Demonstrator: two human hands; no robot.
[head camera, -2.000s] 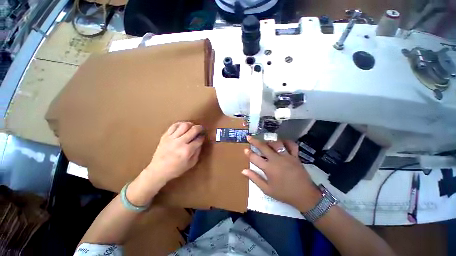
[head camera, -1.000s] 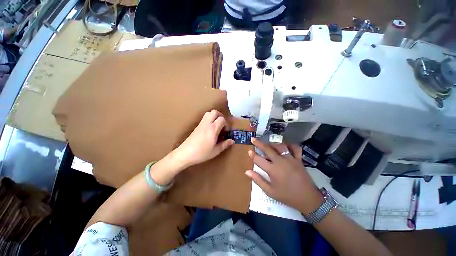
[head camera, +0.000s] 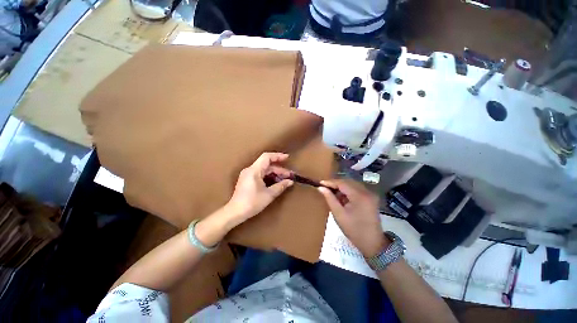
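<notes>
A brown cut panel (head camera: 297, 221) lies flat left of the needle area, with a thick stack of brown panels (head camera: 190, 82) behind it. My left hand (head camera: 256, 189) and my right hand (head camera: 354, 211) pinch a thin dark strip (head camera: 305, 181) between them over the panel. It looks like the woven label, folded or edge-on; its print does not show. The presser foot (head camera: 345, 154) is just behind my right fingers, partly hidden.
The white sewing machine (head camera: 455, 120) fills the right. Black label stacks (head camera: 430, 202) lie under its arm. Pinkish-red snips (head camera: 511, 281), a cable (head camera: 474, 265) and black scraps (head camera: 555, 268) lie at right. Cardboard (head camera: 57, 94) is at left. Part of a person (head camera: 348, 16) shows behind.
The label has left its flat place at the presser foot and is now held as a thin strip. My right hand has moved off the panel's edge and pinches it. The view has shifted.
</notes>
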